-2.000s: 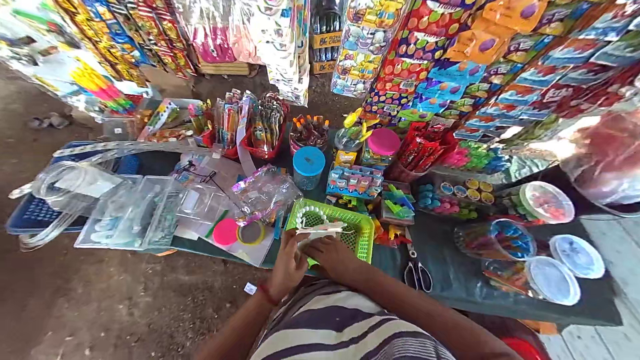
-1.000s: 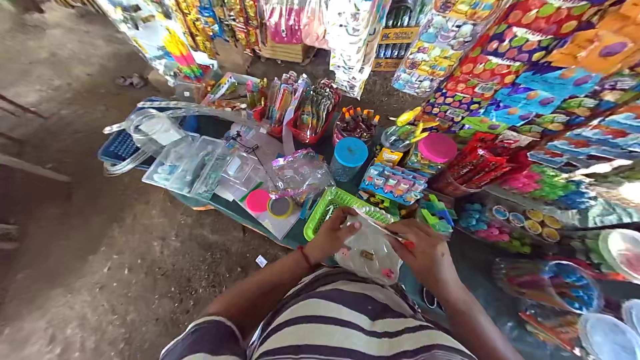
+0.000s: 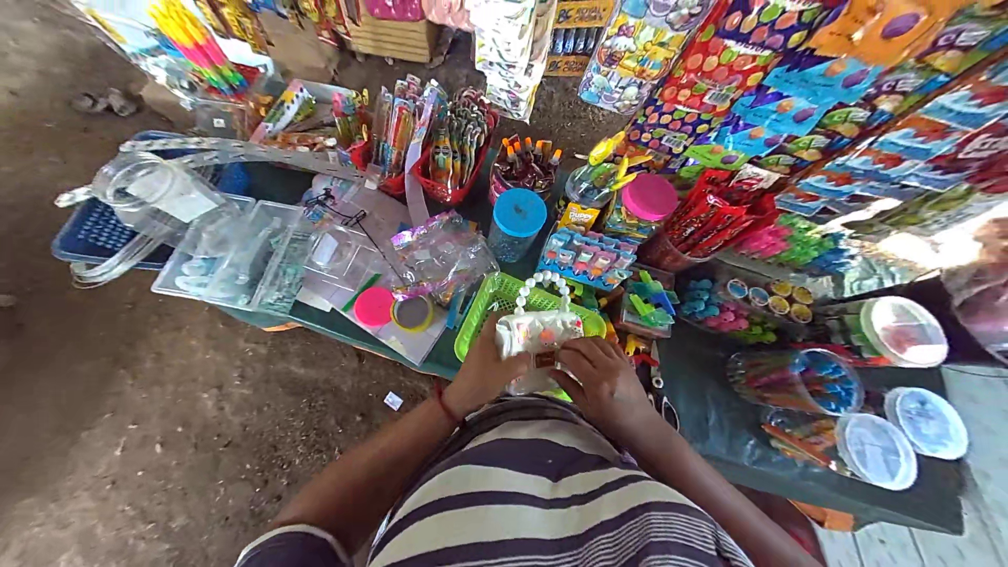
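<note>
A small translucent white bag (image 3: 543, 335) with a white beaded handle (image 3: 543, 281) is held between my hands, close to my shirt. My left hand (image 3: 490, 364) grips its left side, thumb in front. The fingers of my right hand (image 3: 602, 378) close on its right side, near a small brown tag (image 3: 545, 359). Behind and under the bag lies a bright green plastic basket (image 3: 475, 311), partly hidden by the bag and hands. A crinkled clear packet with a shiny pink edge (image 3: 445, 256) lies left of the basket.
A blue-lidded jar (image 3: 520, 213) and a box of small figures (image 3: 588, 258) stand behind the basket. Scissors (image 3: 669, 412) lie right of my right hand. Lidded tubs (image 3: 903, 332) stand far right. Clear plastic boxes (image 3: 228, 256) lie left. Candy packets (image 3: 693, 71) hang behind.
One second ago the bag lay flat and spread between my hands; now it is gathered more compactly, with its beaded handle standing up over the basket. My right hand has moved in toward my left.
</note>
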